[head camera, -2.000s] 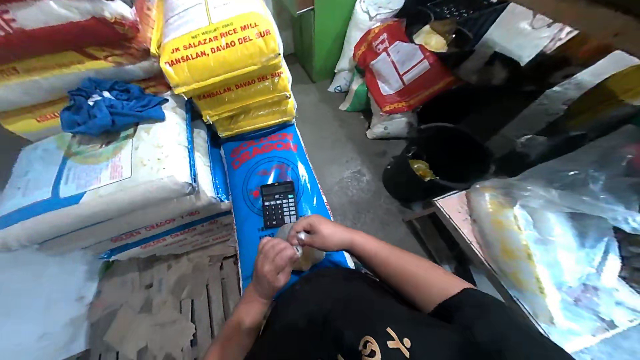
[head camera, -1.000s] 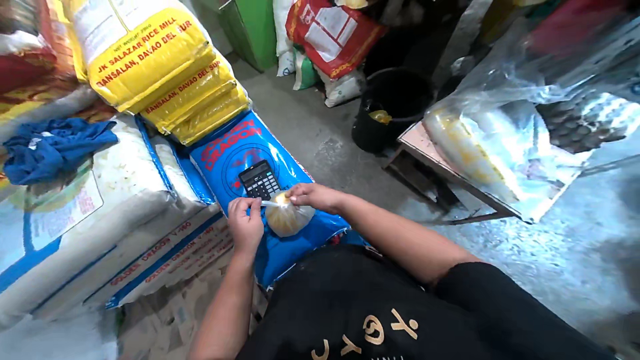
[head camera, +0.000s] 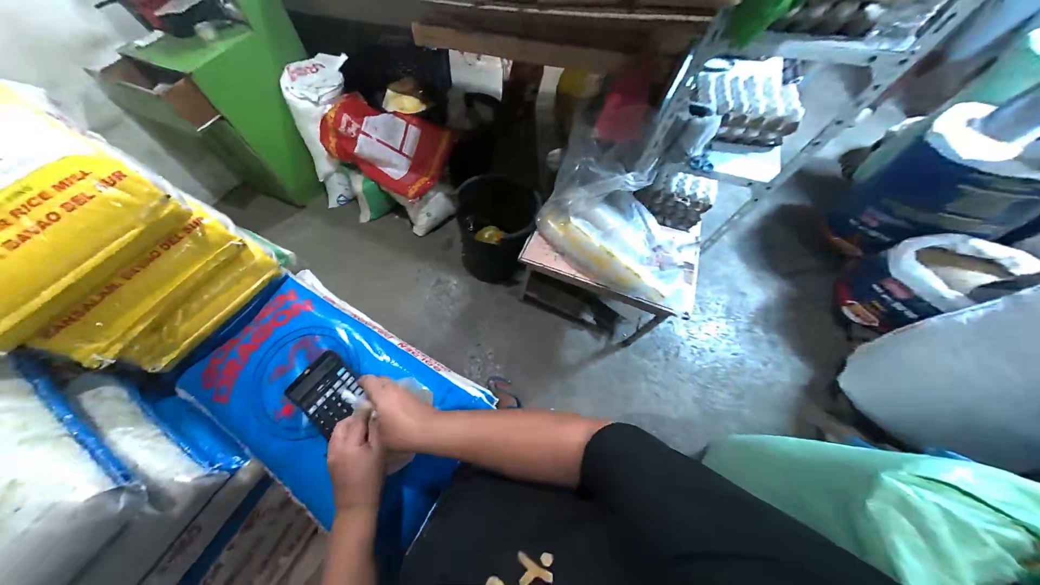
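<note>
My left hand (head camera: 355, 455) and my right hand (head camera: 396, 414) meet over a blue printed sack (head camera: 260, 390), fingers closed on the gathered neck of a small clear plastic bag (head camera: 418, 390). The bag's body is mostly hidden behind my hands and wrist. A black calculator (head camera: 325, 394) lies on the sack, just beyond my fingers and partly covered by them.
Yellow sacks (head camera: 122, 268) are stacked at the left. A small table (head camera: 561, 264) bears a large plastic bag (head camera: 605, 244); beside it stands a black bucket (head camera: 497, 231). Egg trays (head camera: 743, 101) fill a metal rack. Green plastic (head camera: 894, 496) lies at the lower right.
The view has swung to the right. My hands were apart at the neck of the plastic bag one second ago, with its yellowish contents showing; now they are together.
</note>
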